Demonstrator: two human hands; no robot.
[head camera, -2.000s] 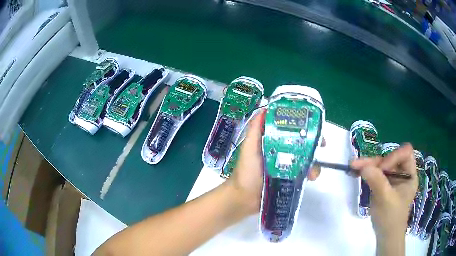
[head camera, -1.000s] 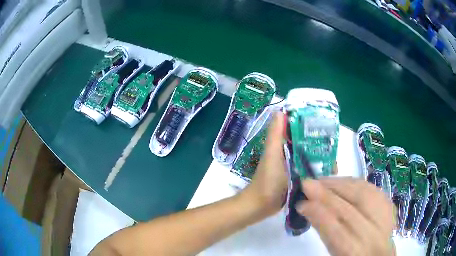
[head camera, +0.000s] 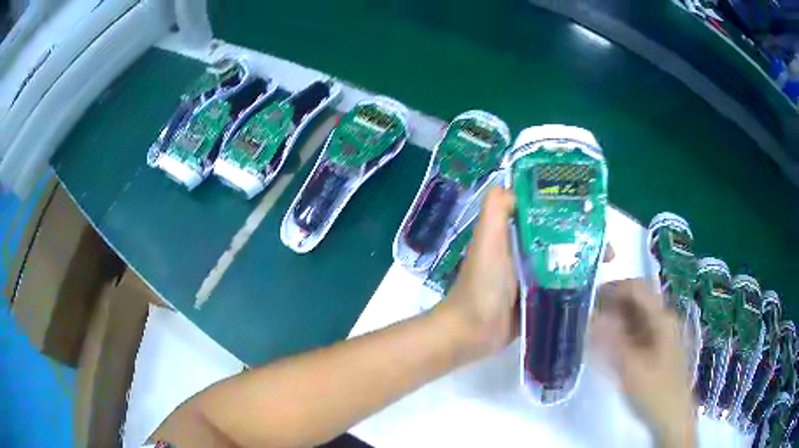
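Observation:
An open device half (head camera: 557, 262) is held up, wide end at the top, above the white work sheet (head camera: 420, 398). Its green circuit board (head camera: 547, 229) faces me, with a display module (head camera: 563, 181) near the top and a dark block (head camera: 555, 332) in the narrow end. My left hand (head camera: 482, 284) grips it from the left side; the fingers behind it are mostly hidden. My right hand (head camera: 644, 346) is blurred, just right of the housing's lower part. I cannot tell whether it holds the tweezers.
Several open device halves lie on the green bench (head camera: 263, 297) at the left, one of them (head camera: 350, 171) near the middle. More (head camera: 714, 315) stand in a row at the right. A dark green conveyor belt (head camera: 420, 61) runs behind. Cardboard boxes (head camera: 66, 271) are at the lower left.
The held unit was tilted and blurred a second ago and now faces me squarely. My right hand has moved off its front to the right. The tweezers seen earlier no longer show clearly.

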